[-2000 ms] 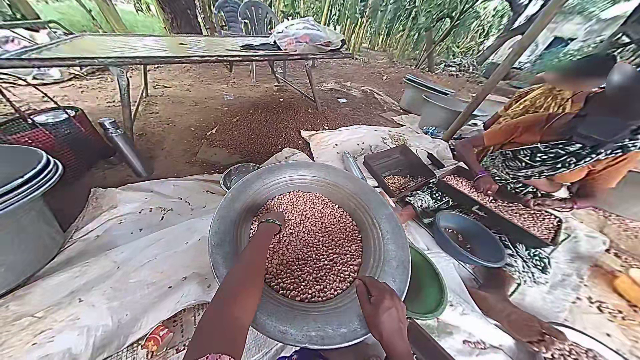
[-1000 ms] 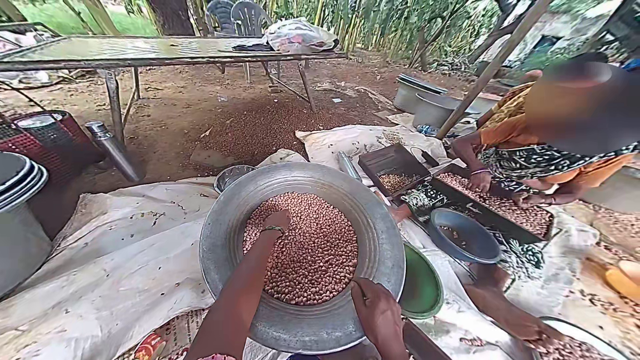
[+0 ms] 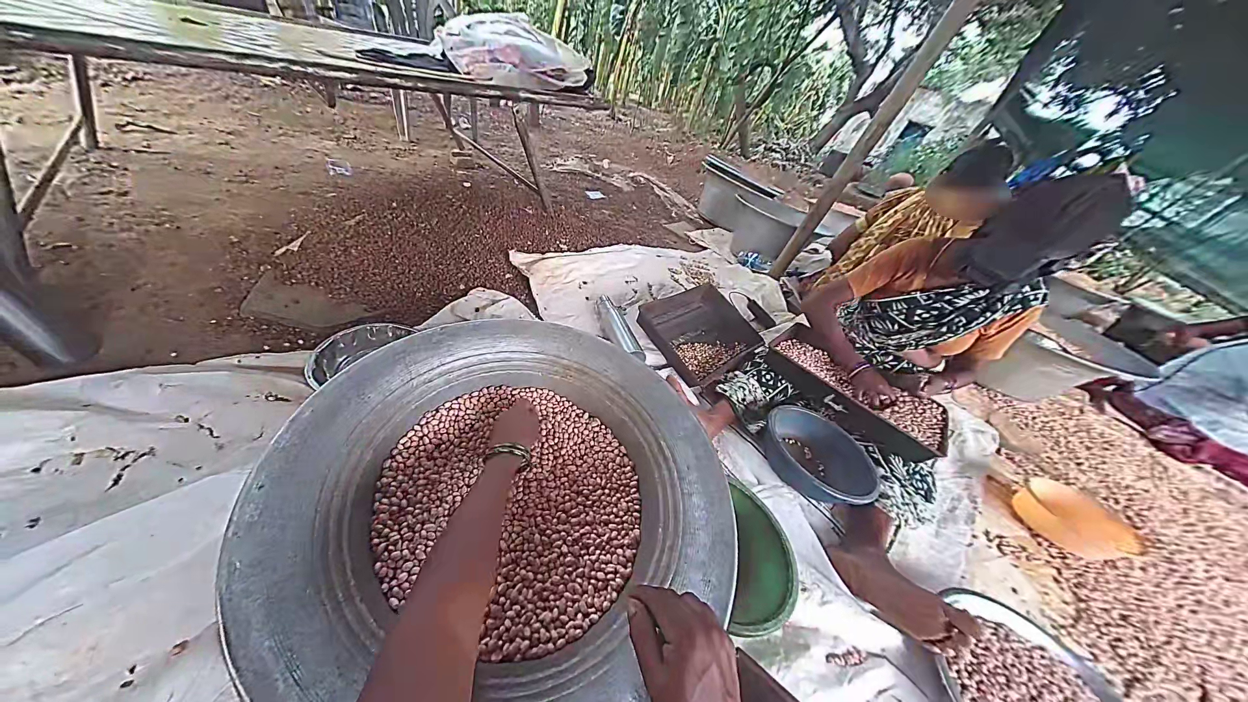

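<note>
A wide round metal basin (image 3: 292,487) stands close in front of me, with a heap of reddish-brown nuts or seeds (image 3: 565,517) in it. My left hand (image 3: 515,427), with bangles at the wrist, is pushed into the upper part of the heap; its fingers are hidden, so whether it grips any cannot be seen. My right hand (image 3: 682,639) rests on the basin's lower right rim with the fingers bent over it. A green basin (image 3: 760,565) sits partly beneath the rim on the right.
White sheeting (image 3: 127,526) lies at left. At right are a grey-blue bowl (image 3: 819,458), dark trays (image 3: 697,322) of nuts, a wooden pole (image 3: 877,127) and a seated person (image 3: 907,263). An orange scoop-like object (image 3: 1072,517) lies on spread nuts. A table (image 3: 244,49) stands behind.
The view has turned toward the right, bringing more spread nuts in sight. My left hand stays in the heap and my right hand stays at the basin's rim.
</note>
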